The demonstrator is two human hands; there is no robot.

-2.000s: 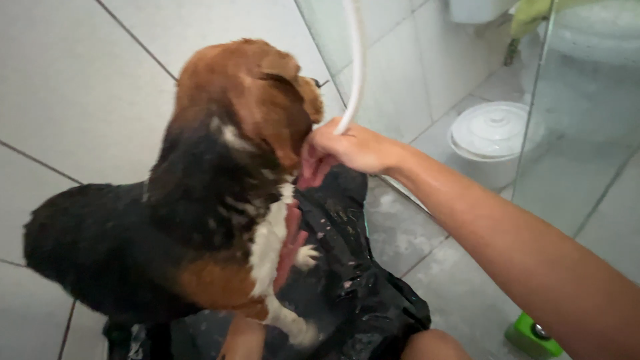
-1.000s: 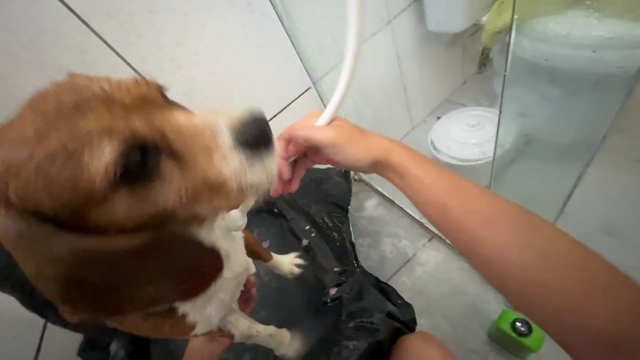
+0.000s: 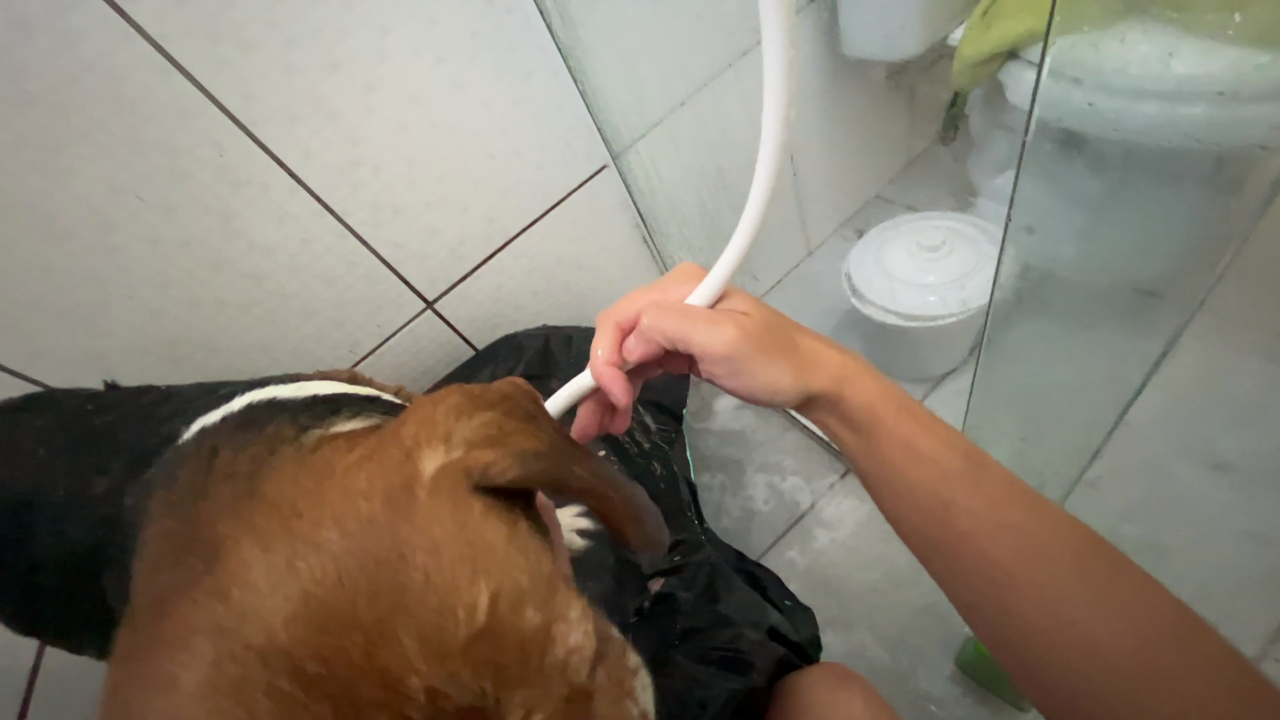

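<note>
My right hand (image 3: 670, 350) is closed around a white hose (image 3: 765, 170), which comes down from the top of the view. Below my fingers the hose runs behind the head of a brown, black and white dog (image 3: 370, 560), so its end is hidden. The dog's head fills the lower left, close to the camera, with one ear hanging just below my hand. One white paw (image 3: 577, 525) shows beside the ear, over crumpled black plastic (image 3: 730, 600). My left hand is not visible.
A glass panel (image 3: 1130, 300) stands at the right. Behind glass are a white lidded bin (image 3: 925, 270) and a toilet (image 3: 1150, 90) with a yellow-green cloth (image 3: 995, 40) on it. A green object (image 3: 985, 672) lies on the grey tiled floor (image 3: 850, 590), partly behind my forearm. White tiles (image 3: 300, 120) cover the left wall.
The dog's head has swung from facing right, a second ago, to low in front of the camera, now covering the hose's lower part. My right hand keeps hold of the hose.
</note>
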